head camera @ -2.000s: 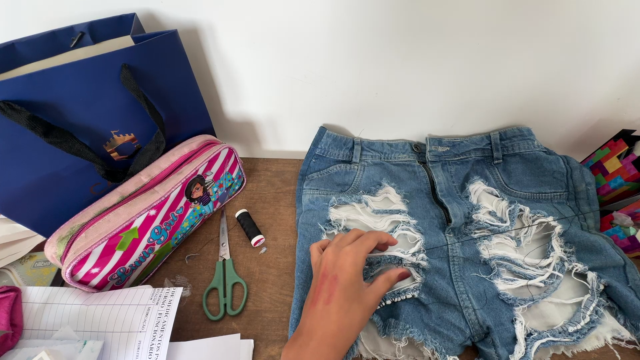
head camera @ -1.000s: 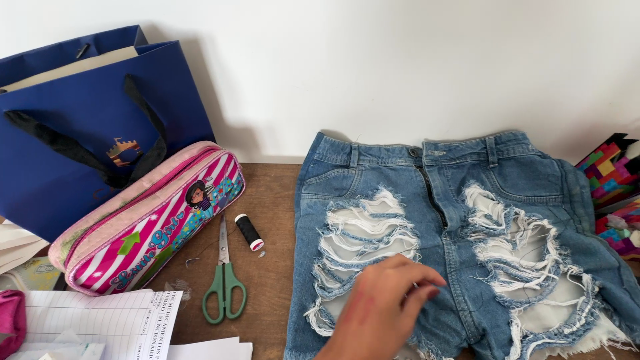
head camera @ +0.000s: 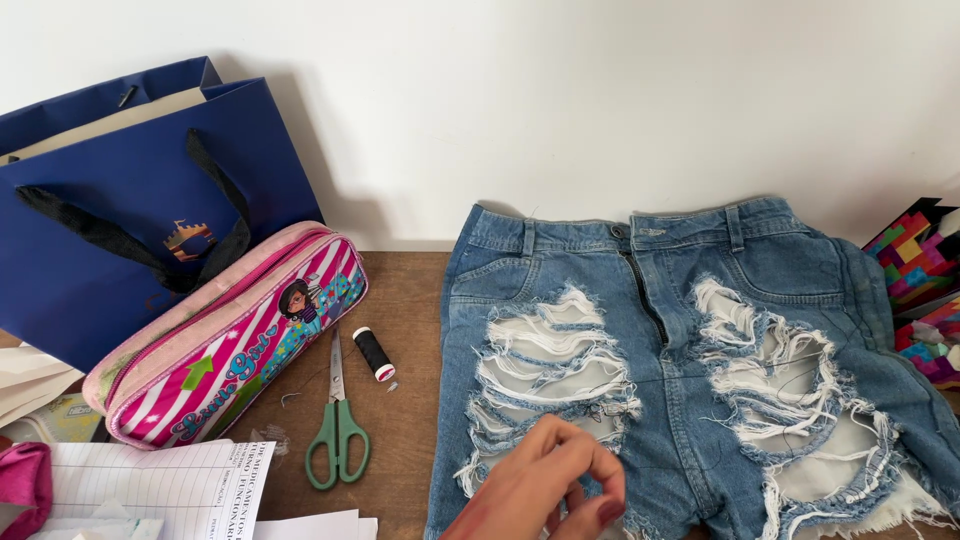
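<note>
Denim shorts (head camera: 679,420) lie flat, waistband toward the wall, with torn patches of frayed white threads on both legs. My left hand (head camera: 551,480) is over the lower part of the torn patch on the left side, its fingers bent and the thumb low. Whether it holds a needle or thread is hidden. Dark stitches (head camera: 616,410) show just above the fingers, and loose black thread (head camera: 799,379) loops over the other patch. A spool of black thread (head camera: 373,353) and green-handled scissors (head camera: 337,442) lie left of the shorts. My right hand is out of view.
A blue paper bag (head camera: 150,180) leans by the wall behind a pink pencil case (head camera: 240,337). Printed sheets (head camera: 150,480) and a magenta cloth (head camera: 26,487) occupy the lower left. Multicoloured patterned items (head camera: 919,262) stand at the right edge of the wooden table (head camera: 405,315).
My left hand has moved lower over the shorts, uncovering more of the torn patch on the left side. The scissors and the spool have stayed in place.
</note>
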